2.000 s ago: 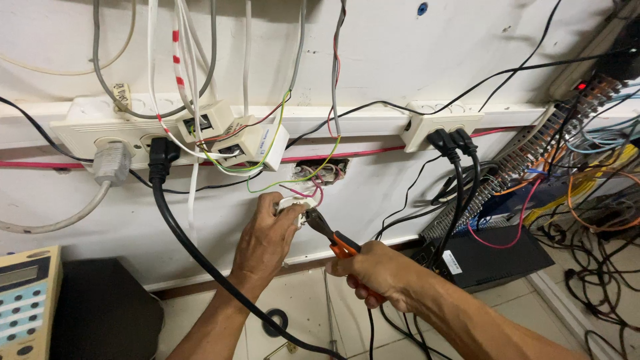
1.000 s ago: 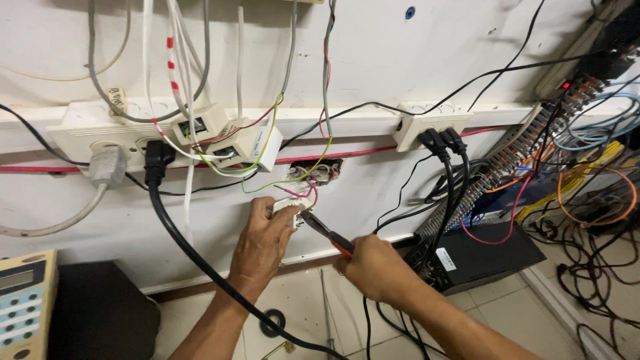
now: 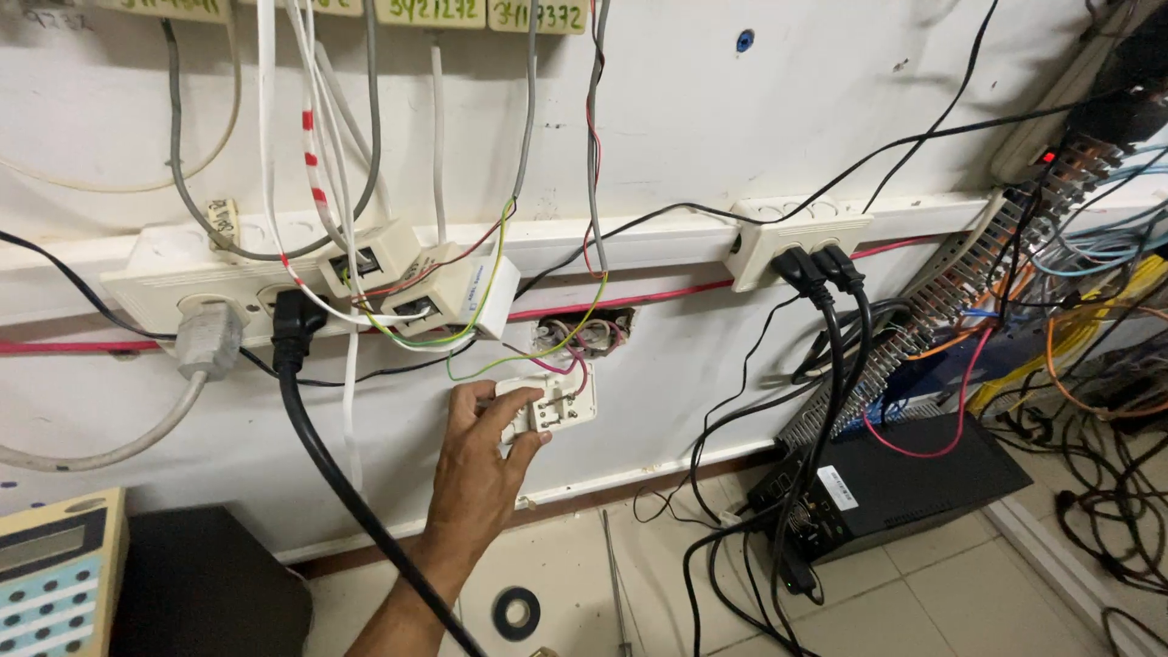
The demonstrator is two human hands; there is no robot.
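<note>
My left hand [image 3: 484, 456] grips the left part of a white plastic faceplate [image 3: 577, 412] between fingers and thumb, with its back and screw terminals facing me. Pink wires [image 3: 581, 365] run from the wall opening [image 3: 598, 330] down to the faceplate. A yellow-green wire [image 3: 547, 354] passes just above it, near the fingers; where it ends cannot be told. My right hand is out of view, and so are the orange-handled pliers. Two beige junction boxes [image 3: 429, 297] and a white splitter box [image 3: 493, 297] hang on cables up and left of my hand.
Power outlets [image 3: 164, 283] with a black plug [image 3: 297, 319] sit on the left, a double outlet [image 3: 776, 228] on the right. A thick black cable [image 3: 347, 493] crosses my forearm. On the floor lie black tape [image 3: 516, 612], a thin rod [image 3: 613, 566] and a black computer case [image 3: 912, 484].
My right hand and the pliers, earlier at the faceplate, have left the view. My left hand still holds the faceplate, whose back now shows more fully.
</note>
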